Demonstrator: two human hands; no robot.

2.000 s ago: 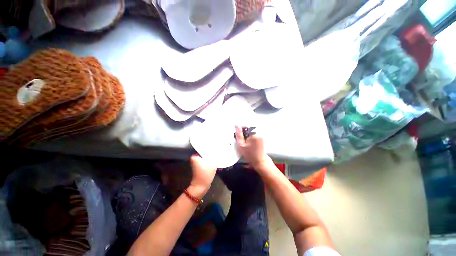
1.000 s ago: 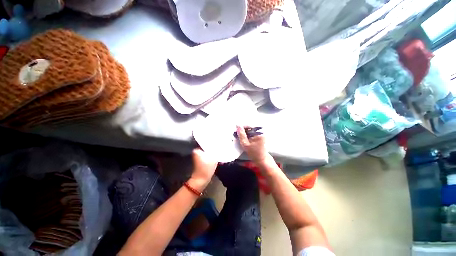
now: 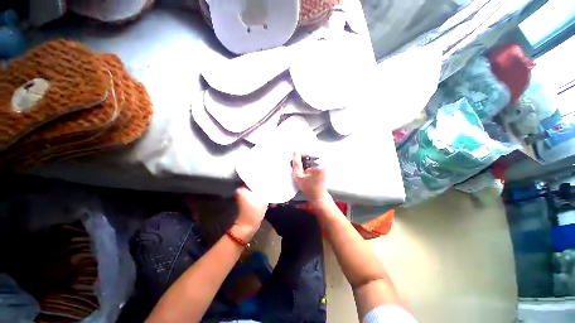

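A plush bear-face piece (image 3: 268,173) lies white side up at the table's front edge, washed out by glare. My left hand (image 3: 251,208) grips its lower left edge. My right hand (image 3: 310,178) is at its right side, with a small black tool, perhaps thread snips (image 3: 309,162), tucked in the fingers. No needle or thread can be made out. Overlapping white-side-up pieces (image 3: 243,110) lie just beyond. A stack of brown pieces (image 3: 69,94) with a white oval muzzle patch (image 3: 30,95) on top is at the left.
A clear plastic bag of pieces (image 3: 112,252) stands left of my knees. A red container (image 3: 376,224) is under the table's right side. Filled plastic bags (image 3: 441,151) crowd the right. Another white piece with small dark marks (image 3: 253,28) lies at the back. A blue figure (image 3: 11,35) is far left.
The view has shifted slightly. My hands keep nearly the same hold on the white piece. The black tool shows less beyond my right fingers.
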